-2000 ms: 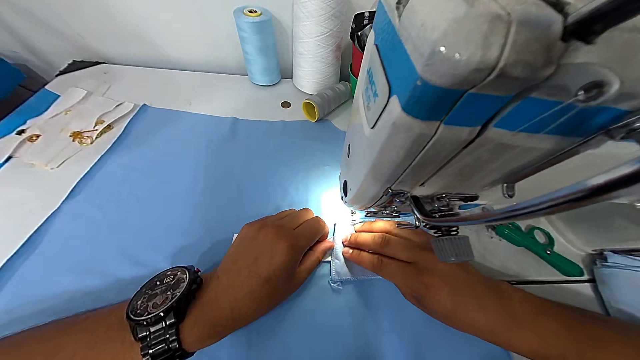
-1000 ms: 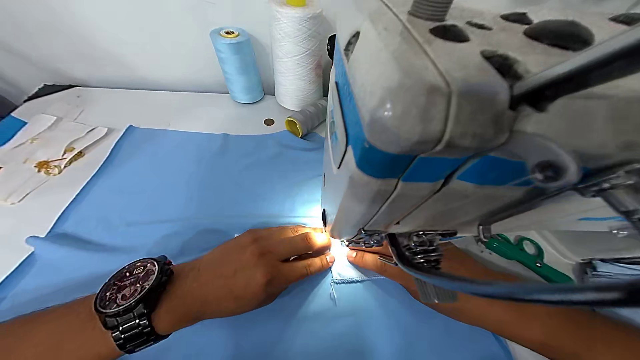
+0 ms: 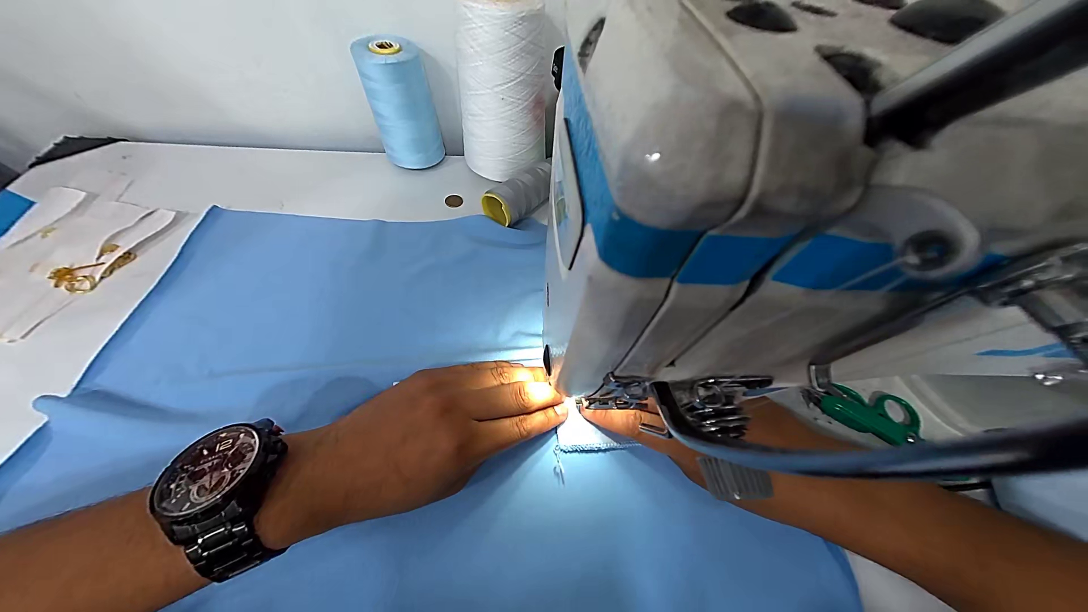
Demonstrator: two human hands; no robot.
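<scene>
A light blue fabric panel (image 3: 340, 289) lies across the table and under the head of a sewing machine (image 3: 680, 170). My left hand (image 3: 450, 421) rests flat on it, fingertips beside the lit presser foot (image 3: 616, 393); a black wristwatch (image 3: 212, 484) is on that wrist. Just right of those fingertips is a small light blue fabric piece (image 3: 586, 438) with an overlocked edge and loose threads. My right hand (image 3: 633, 425) touches this piece, its fingers partly hidden behind the presser foot and a curved metal rod. The needle tip is lost in glare.
Behind the fabric stand a light blue thread cone (image 3: 399, 102) and a white thread cone (image 3: 503, 93). A grey thread spool (image 3: 518, 195) lies near a coin (image 3: 454, 201). Green-handled scissors (image 3: 867, 414) are at the right, white fabric pieces with gold-coloured marks (image 3: 85, 263) at the left.
The view has shifted, with the machine head looming larger. Both hands remain beside the presser foot; the left hand now lies flatter, its fingers more extended than two seconds ago.
</scene>
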